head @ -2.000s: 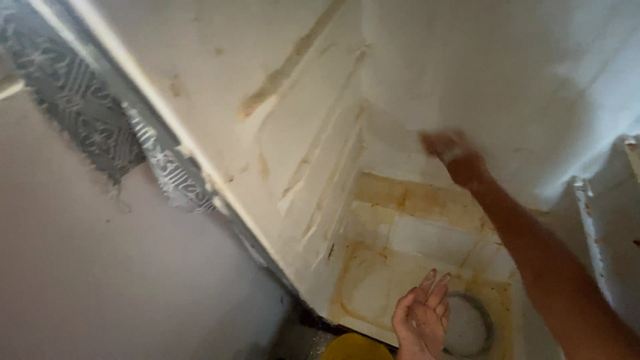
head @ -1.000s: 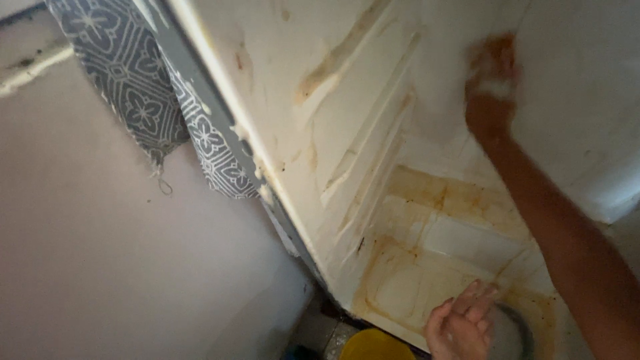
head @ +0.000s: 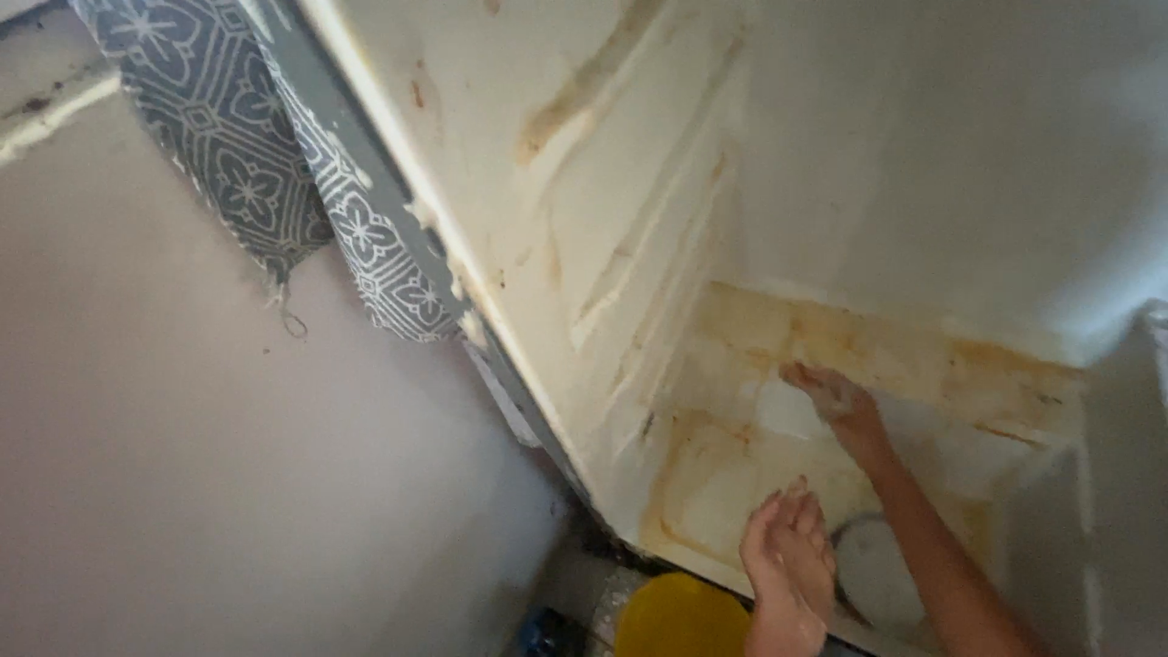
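Observation:
The stained white interior of what looks like a refrigerator (head: 803, 182) surrounds my hands, with ribbed side walls and brown marks. My left hand (head: 792, 557) is low at its front edge, palm turned up and fingers loosely curled apart, with nothing visible in it. Farther in, my right hand (head: 835, 401) hovers over or touches the stepped, rust-stained floor (head: 703, 493); contact is unclear. Its fingers point left, and a pale patch shows on them, too blurred to tell whether it is foam or a held thing. Beside my right forearm is a round, pale vessel (head: 876, 570), partly hidden.
A yellow bucket or basin (head: 680, 620) stands below the front edge, near a small dark blue object (head: 550, 631). Grey patterned cloth (head: 246, 173) hangs over the cabinet's left edge. A pale wall (head: 228, 474) fills the left side.
My right hand has come down from the back wall to the stained floor area. My left hand stays low by the front edge. The view has shifted, showing more of the hanging cloth.

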